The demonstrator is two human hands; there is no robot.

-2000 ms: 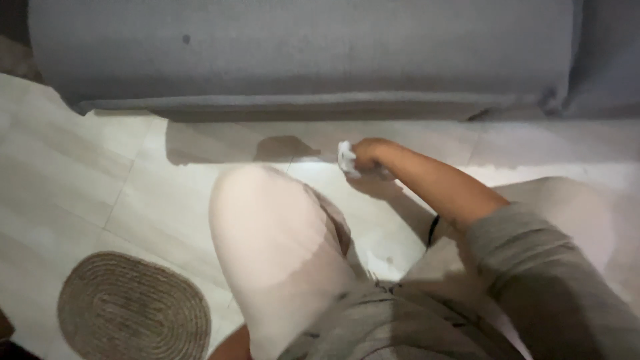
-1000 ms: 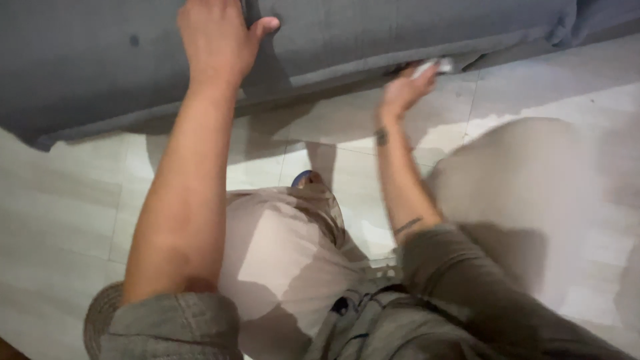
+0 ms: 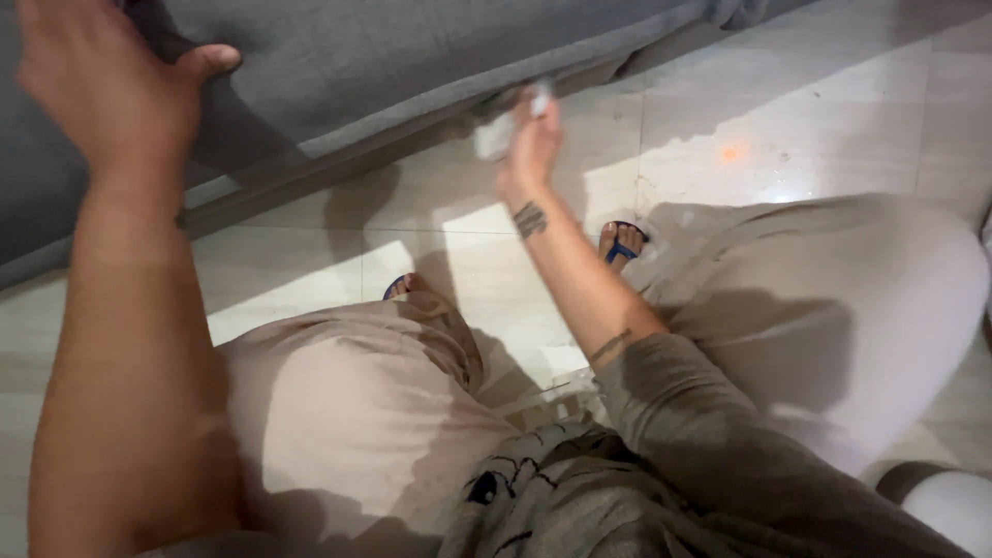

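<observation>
My left hand [image 3: 124,85] lies against the grey fabric sofa [image 3: 349,62] at the upper left, its thumb spread and its fingertips cut off by the frame's top edge. Near the sofa's lower edge, my right hand [image 3: 535,143] is closed on a crumpled white cloth or tissue [image 3: 496,136], blurred by motion. The hand is just above the pale tiled floor [image 3: 496,279]. Whether the white piece touches the sofa or the floor, I cannot tell.
My feet in blue flip-flops [image 3: 622,244] stand on the floor below the sofa. My bent knees in light trousers [image 3: 356,403] flank my right forearm. A round white object [image 3: 953,508] is at the lower right corner.
My left hand, absent from the oldest frame, came onto the sofa and now appears farther left. My right hand still holds the white piece. The view has shifted and tilted.
</observation>
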